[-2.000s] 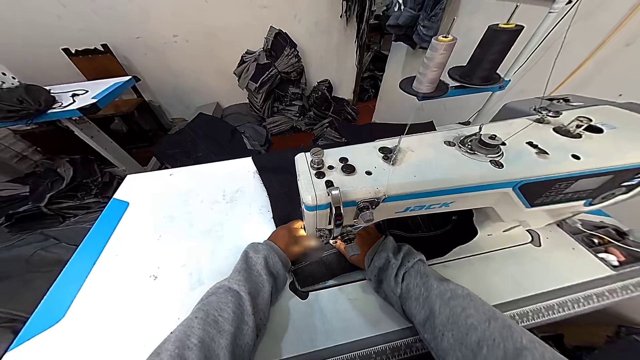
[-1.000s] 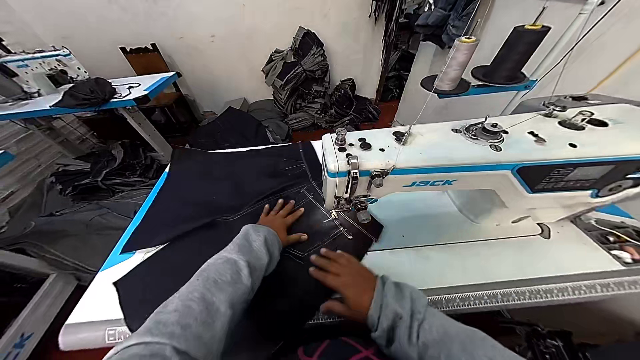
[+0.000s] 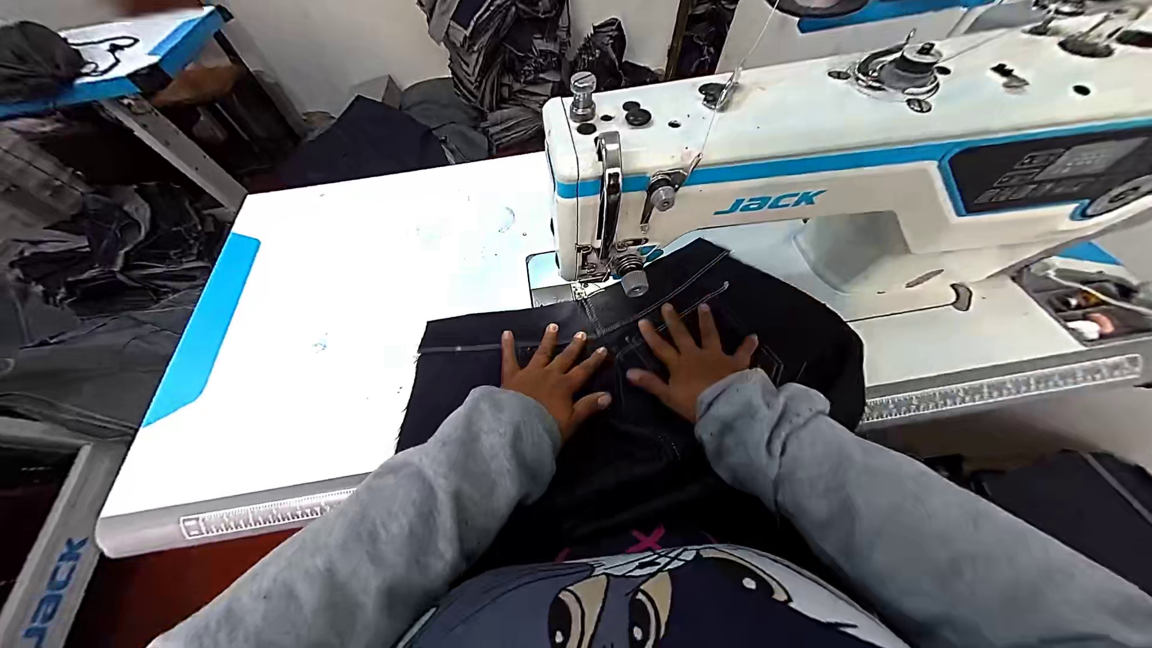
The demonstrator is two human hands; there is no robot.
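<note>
Dark denim fabric pieces [image 3: 630, 450] with light stitch lines lie across the front of a white and blue Jack sewing machine [image 3: 756, 171]. My left hand [image 3: 555, 378] rests flat on the denim, fingers spread, left of a stitched seam. To its right, my right hand [image 3: 688, 360] presses on the cloth with its fingers apart, just in front of the machine head. The far edge of the denim reaches the presser foot [image 3: 580, 290]; whether the foot is down on it I cannot tell. Part of the cloth passes beneath the machine arm, and its near part drapes toward my lap.
The white table [image 3: 342, 315] extends left, with a measuring scale along its front edge. Piles of dark fabric [image 3: 513, 63] lie behind it and on the left. A second table [image 3: 171, 40] stands at the back left. A tray of small items [image 3: 1080, 306] sits at the right.
The denim that covered the table's left side a second ago now lies further right, partly beneath the machine arm. My hands remain spread on the cloth. The view has moved closer.
</note>
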